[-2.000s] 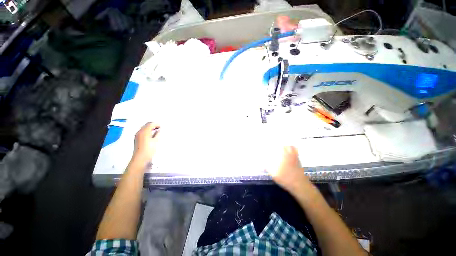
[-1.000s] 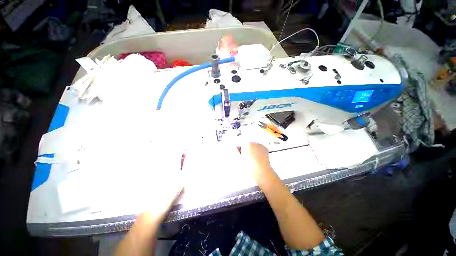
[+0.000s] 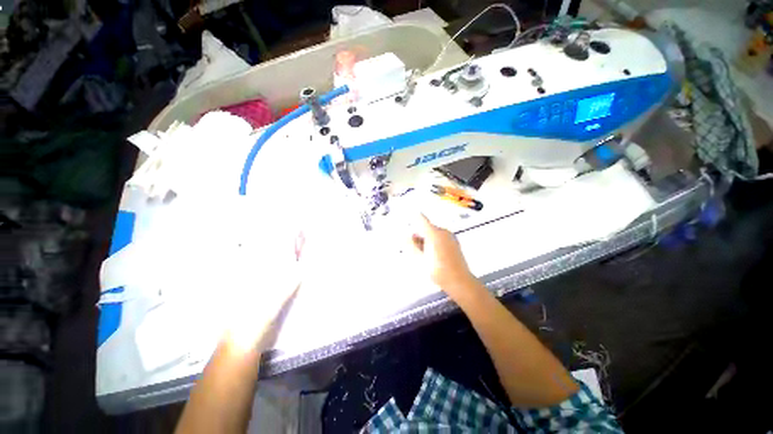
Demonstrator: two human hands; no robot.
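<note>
The white sewing machine, with a blue stripe, "JACK" lettering and a lit screen, stands on the white table. Its presser foot area is at the left end of the head. My right hand lies just right of and in front of the presser foot, fingers curled. My left hand is flat and low over the table, left of the needle, its fingers washed out by glare. White fabric between the hands blends into the tabletop; its edges and any grip on it cannot be made out.
Orange-black thread snips and a dark flat object lie under the machine arm. A folded white piece is at the right. A crumpled white pile is at the back left. A blue tube curves beside the head. A beige bin stands behind.
Over the last two seconds the view has shifted, and both hands have moved closer to the needle area. In the last second my right hand has moved slightly nearer the presser foot.
</note>
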